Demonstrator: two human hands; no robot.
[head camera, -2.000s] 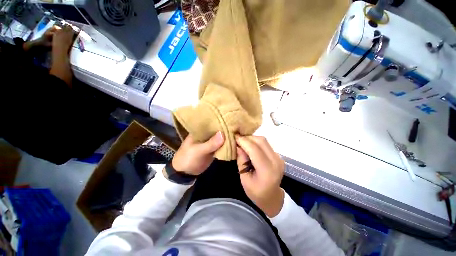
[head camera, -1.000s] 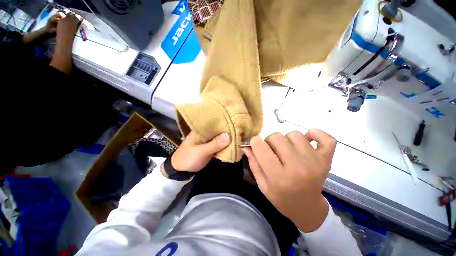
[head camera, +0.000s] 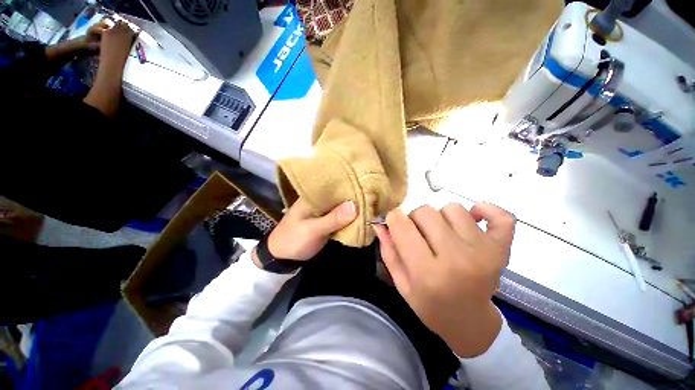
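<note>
The tan cuff (head camera: 335, 171) is a folded, squared sleeve end held over my lap at the table's front edge. The tan sleeve (head camera: 366, 91) runs up from it to the jacket (head camera: 465, 53) on the table. My left hand (head camera: 309, 231) pinches the cuff, thumb on top beside the ridged seam. My right hand (head camera: 449, 266) is at the cuff's right edge, thumb and forefinger closed on a small dark pointed tool (head camera: 379, 221). The tip touches or nearly touches the seam; most of the tool is hidden in the hand.
A white sewing machine (head camera: 610, 91) stands right. A short black stick (head camera: 648, 212) and a thin pale tool (head camera: 632, 263) lie on the right table. Another person's hand (head camera: 114, 38) is upper left. A cardboard box (head camera: 171, 236) is below the table.
Since two seconds ago my right hand has turned knuckles-up and shifted right, showing the small tool's tip at the seam. My left hand keeps its hold. The whole view has shifted slightly.
</note>
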